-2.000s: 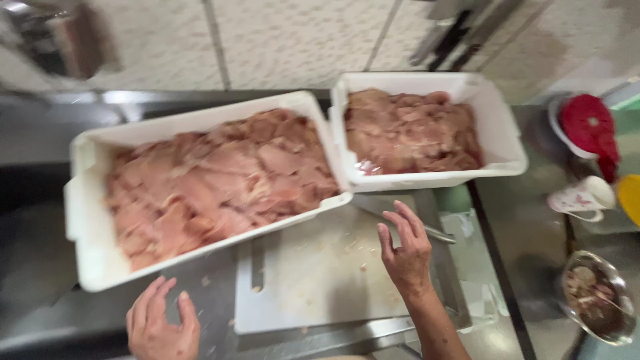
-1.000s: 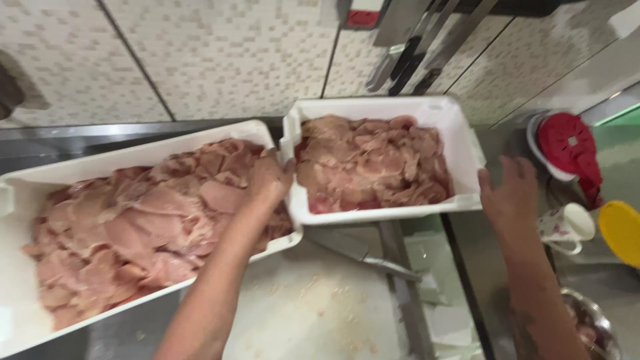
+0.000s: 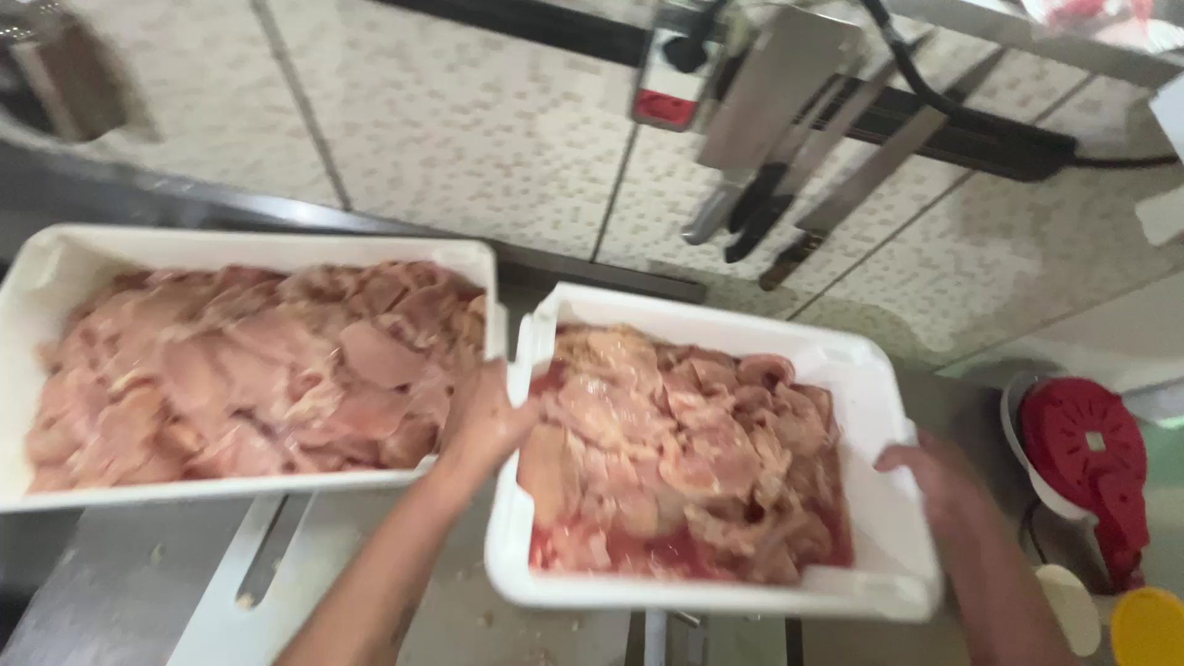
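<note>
My left hand (image 3: 490, 416) grips the left end of a white plastic tub (image 3: 712, 597) of raw meat pieces, with its back near the other tub. My right hand (image 3: 934, 472) holds that same tub by its right end. Raw meat (image 3: 684, 444), looking like chicken, lies in it with reddish liquid along the near side. To the left stands a larger white tub (image 3: 231, 490), heaped with pale pink raw meat (image 3: 250, 370). Beneath both tubs a white cutting board (image 3: 462, 573) with small scraps is partly covered.
A cleaver (image 3: 777, 83) and several knives (image 3: 860, 185) hang on a black wall rack. A power socket (image 3: 671, 83) is beside them. At the right are a red-topped appliance (image 3: 1082, 444) and a yellow round item (image 3: 1147, 629).
Both hands, apart from the tubs two seconds ago, now hold the right tub's ends. That tub has come nearer to me and tilted over the cutting board. The view has shifted.
</note>
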